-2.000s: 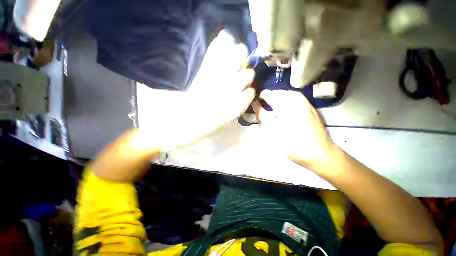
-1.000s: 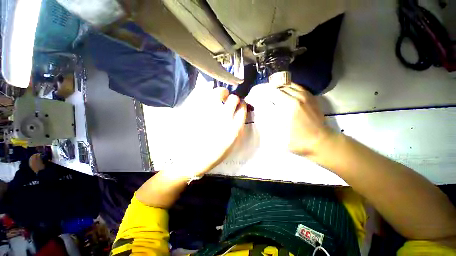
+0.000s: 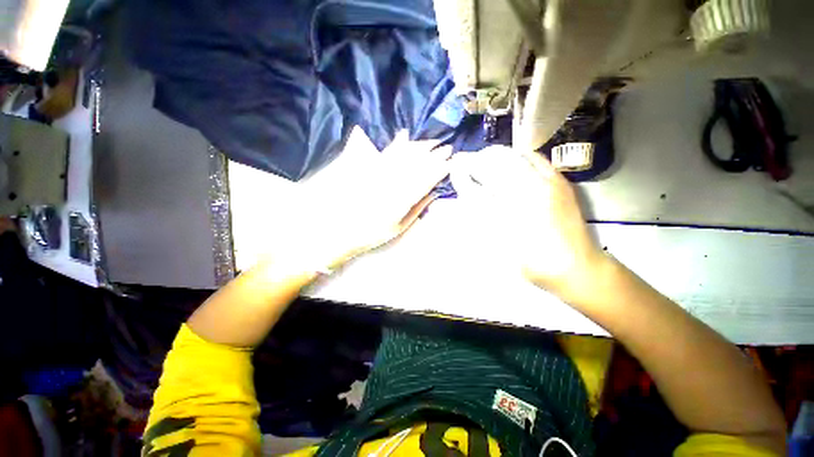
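The dark navy garment piece point(image 3: 241, 89) lies left of the machine head, its shiny lining point(image 3: 384, 80) bunched in bright folds towards the needle. My left hand point(image 3: 366, 192) lies on the near edge of the cloth with fingers spread, strongly overexposed. My right hand point(image 3: 527, 210) is just in front of the presser foot and needle point(image 3: 491, 125), fingertips pinched on a small blue bit of cloth; glare hides the exact grip. The cream sewing machine point(image 3: 567, 62) stands over the cloth.
Scissors with black loops point(image 3: 727, 134) and red-handled snips point(image 3: 775, 147) lie on the right of the table point(image 3: 705, 268). A ribbed pale knob point(image 3: 571, 156) sits right of the needle. Another machine point(image 3: 31, 165) stands at far left. A bright lamp shape point(image 3: 31, 27) is upper left.
The view has shifted back from the machine's near side. My left hand has opened out flatter over the cloth, and more shiny lining shows beyond it. My right hand stays near the needle.
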